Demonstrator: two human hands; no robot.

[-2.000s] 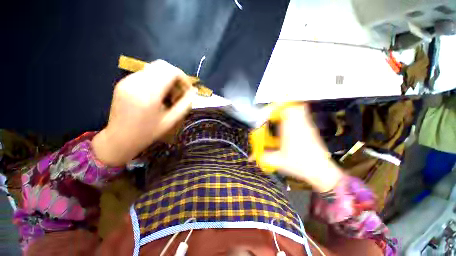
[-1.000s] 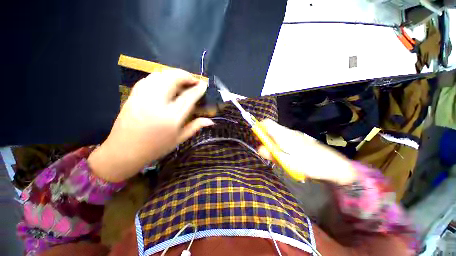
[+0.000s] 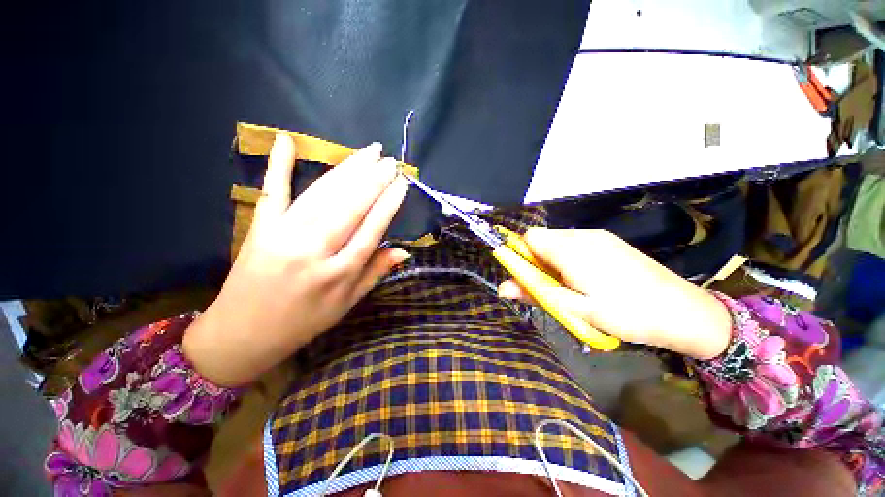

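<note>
A large black fabric panel [image 3: 126,116] covers the table at the left and middle. A brown strap [image 3: 311,146] lies on it, and a second brown edge shows below. My left hand [image 3: 315,233] lies flat over the strap, fingertips near its right end. A pale loose thread [image 3: 407,136] stands up there. My right hand [image 3: 611,291] holds yellow-handled scissors [image 3: 548,296]. The blades look nearly closed, and their tips touch the base of the thread beside my left fingertips.
The white table [image 3: 640,126] shows at the right, with orange-red-handled snips [image 3: 813,89] at its far end. Brown and black cut pieces [image 3: 786,228] hang below its right edge. The checked apron [image 3: 437,369] is below my hands.
My left hand has flattened onto the strap, fingers more spread. The scissors have moved from blurred at the right to the thread at the strap's end, blades closing. The view has shifted slightly.
</note>
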